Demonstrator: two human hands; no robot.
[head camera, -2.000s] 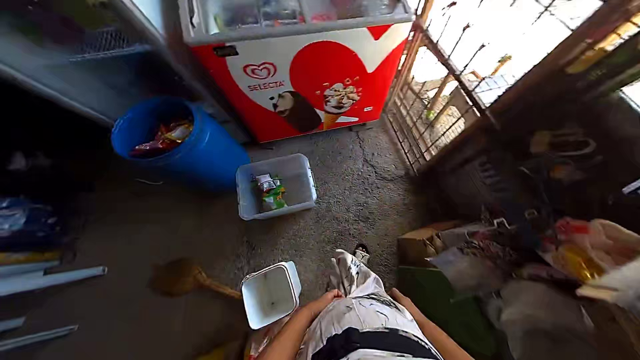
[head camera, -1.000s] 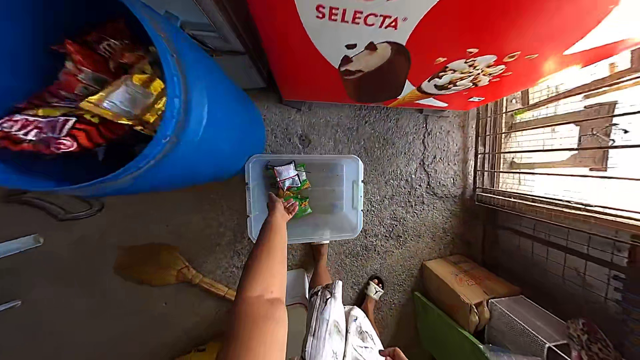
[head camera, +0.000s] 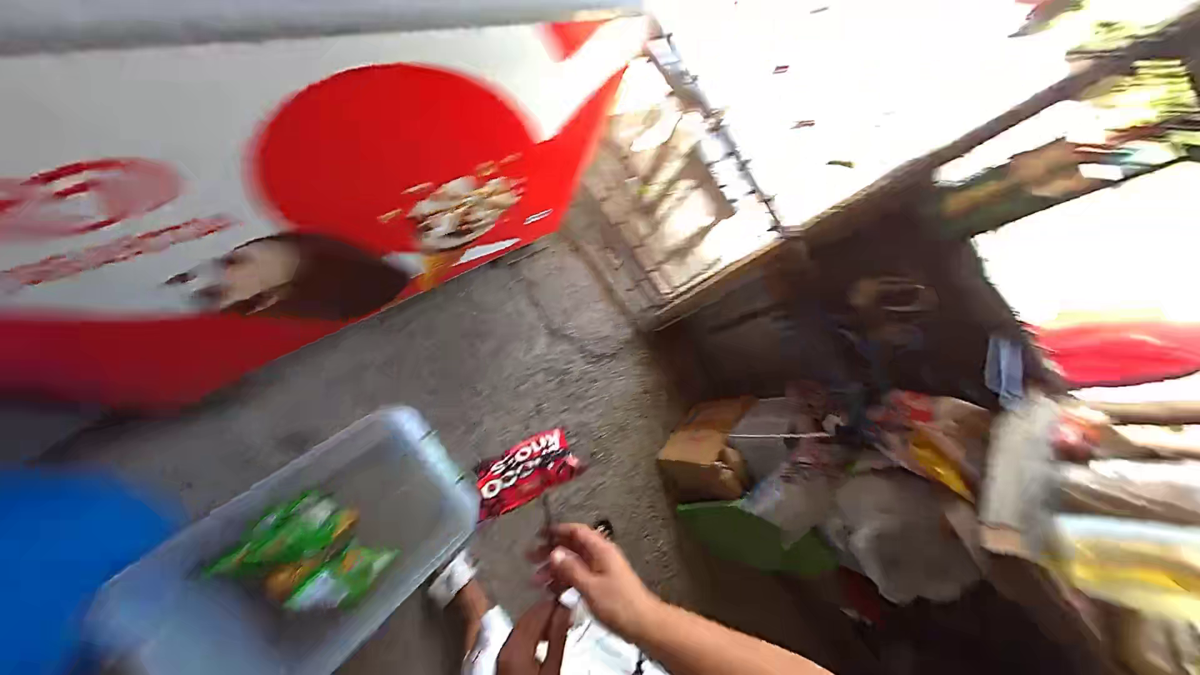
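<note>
My right hand (head camera: 595, 574) reaches in from the lower right with its fingers bent close together, beside a thin dark strip. Just above the fingertips is a red snack packet (head camera: 527, 472) bearing white letters; blur hides whether the strip joins it to the hand. My left hand (head camera: 536, 639) is low in the picture, close under the right one, its fingers partly hidden. To the left, green snack packets (head camera: 305, 548) lie in a clear plastic bin (head camera: 427, 450).
A red and white ice cream freezer (head camera: 394, 150) stands ahead. The blue drum (head camera: 75, 562) is at the left edge. On the right are a cardboard box (head camera: 703, 459), a green container (head camera: 759, 534) and heaped plastic bags (head camera: 909, 534), below a metal grille (head camera: 717, 141).
A hand that was in the clear bin a second ago is out of it. Both hands are now close together, with a red packet near them. The view has swung and tilted.
</note>
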